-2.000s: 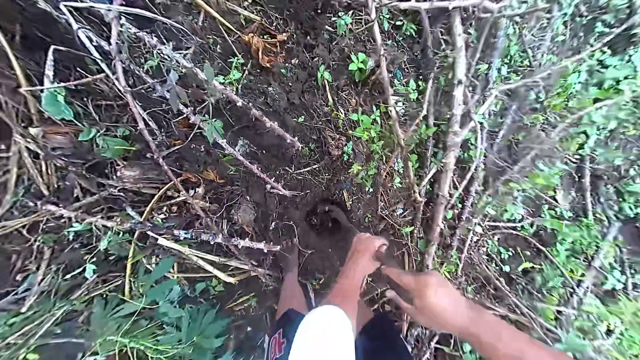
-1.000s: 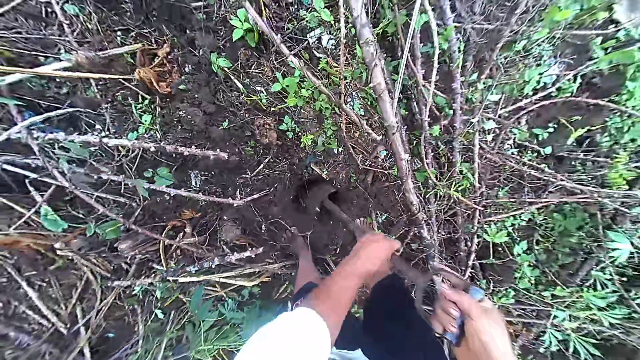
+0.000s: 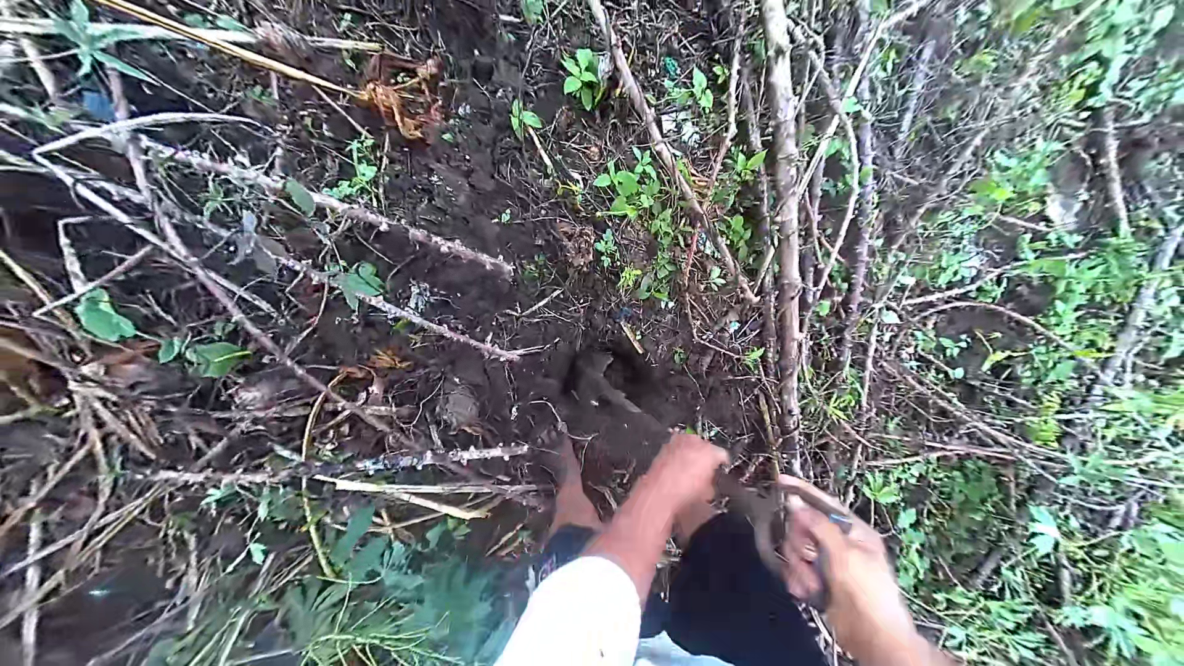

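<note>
My left hand is closed around the middle of a soil-covered digging tool, whose far end reaches into a dark hole in the soil. Its exact kind cannot be told. My right hand grips the tool's near end, beside my dark shorts, and is somewhat blurred. A dark band or piece shows at its fingers. The tip of the tool is partly hidden in the hole.
My bare foot stands just below the hole. Cut thorny branches point in from the left. An upright woody stem rises close on the right, with green weeds beyond. Small seedlings grow above the hole.
Two seconds ago my right hand was close behind my left on the tool; now it is farther back at the near end. The view has shifted between frames.
</note>
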